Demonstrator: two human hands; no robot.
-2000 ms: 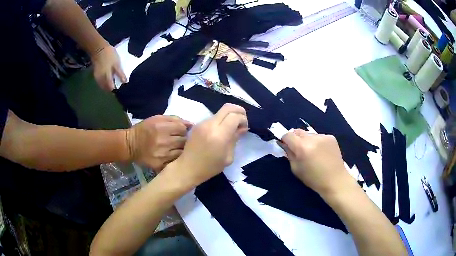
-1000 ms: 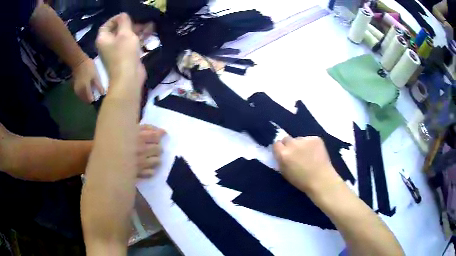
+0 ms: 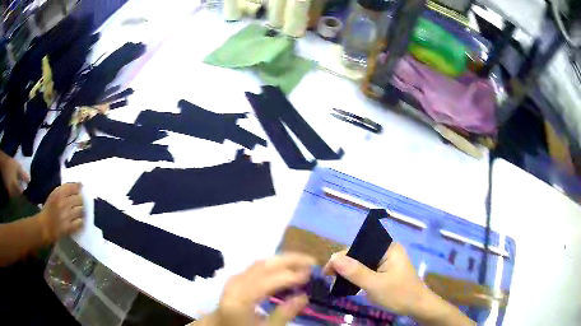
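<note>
My right hand (image 3: 382, 274) holds a short black fabric strip (image 3: 364, 251) between thumb and fingers, above the blue see-through sewing template (image 3: 408, 239). My left hand (image 3: 264, 290) is blurred beside it at the template's near left, its fingers apart. Something small and dark is near its fingertips; I cannot tell whether it is held. The template has white-edged slots, brown grip strips (image 3: 312, 245) and pink marks along its near edge, partly hidden by my hands.
Black cut panels (image 3: 204, 184) and strips (image 3: 296, 127) lie on the white table (image 3: 210, 140). Thread snips (image 3: 357, 120), green cloth (image 3: 261, 54), thread cones (image 3: 290, 16) and purple cloth (image 3: 446, 95) are beyond. Another person's hand (image 3: 64, 209) rests at the left edge.
The view has swung right, bringing the template into sight. My hands have moved from the black pieces to over the template, the right one now with a strip.
</note>
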